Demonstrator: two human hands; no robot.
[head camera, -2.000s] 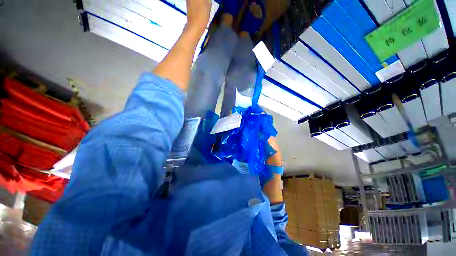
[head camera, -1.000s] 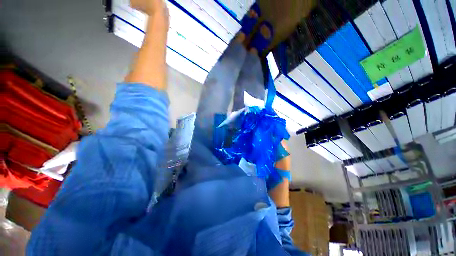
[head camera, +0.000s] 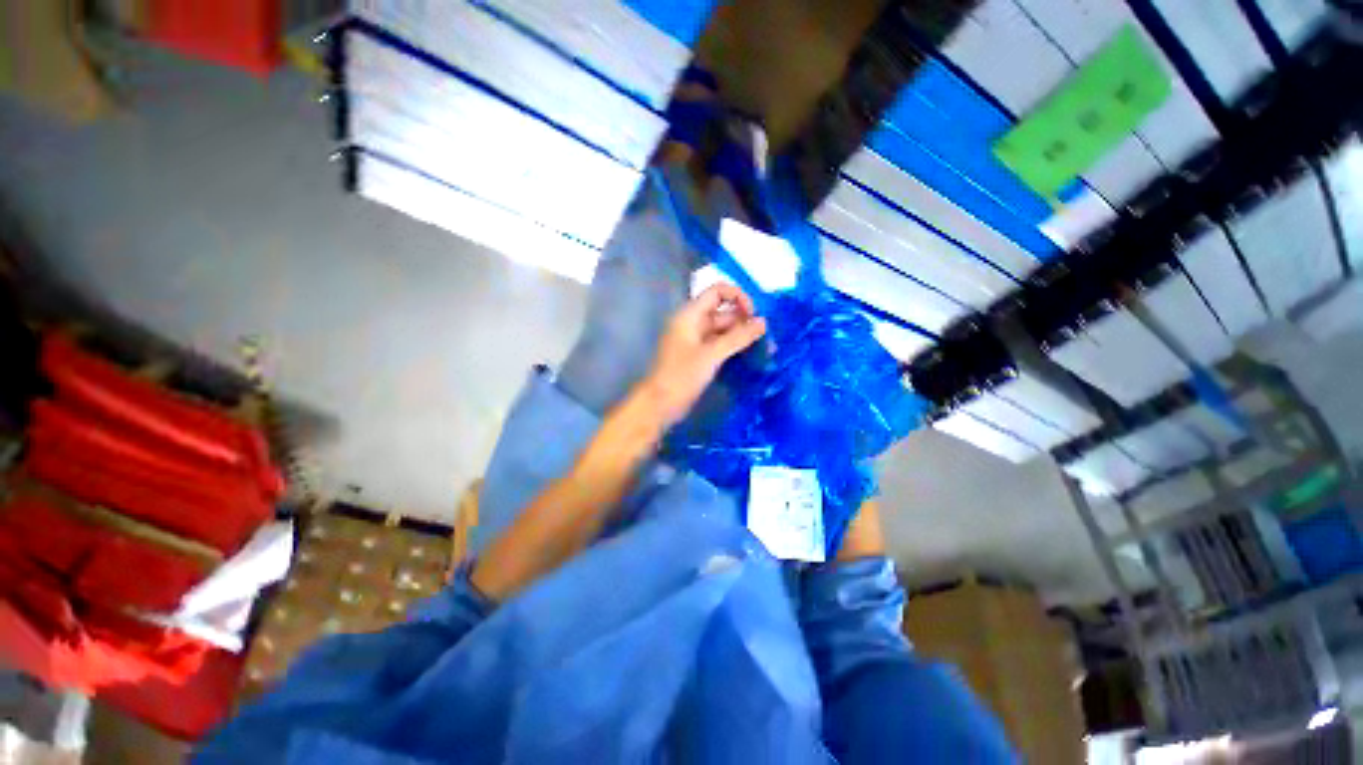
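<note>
A big crumpled ball of shiny blue film (head camera: 822, 374) hangs in front of my legs, with white paper pieces caught in it. My right hand holds the ball; its fingers are hidden by the film and only a bit of wrist (head camera: 861, 535) shows below. My left hand (head camera: 710, 341) is at the ball's left edge, thumb and fingertips close together beside a white paper (head camera: 758, 256) and a blue strip. Whether it pinches film is unclear. A white label (head camera: 786, 513) lies at the ball's lower side.
Stacked light-grey metal cases (head camera: 478, 142) stand upper left. More cases (head camera: 904, 277) stand on the right, some with blue film, bearing a green card (head camera: 1084, 112). Red stacked material (head camera: 142, 448) is at left, a wire rack (head camera: 1226, 553) at right, brown cartons (head camera: 994, 673) lower right.
My left hand has come back from the upper-left cases to the film ball. The ball looks larger and nearer, and the white label now shows on its lower side. The view has shifted.
</note>
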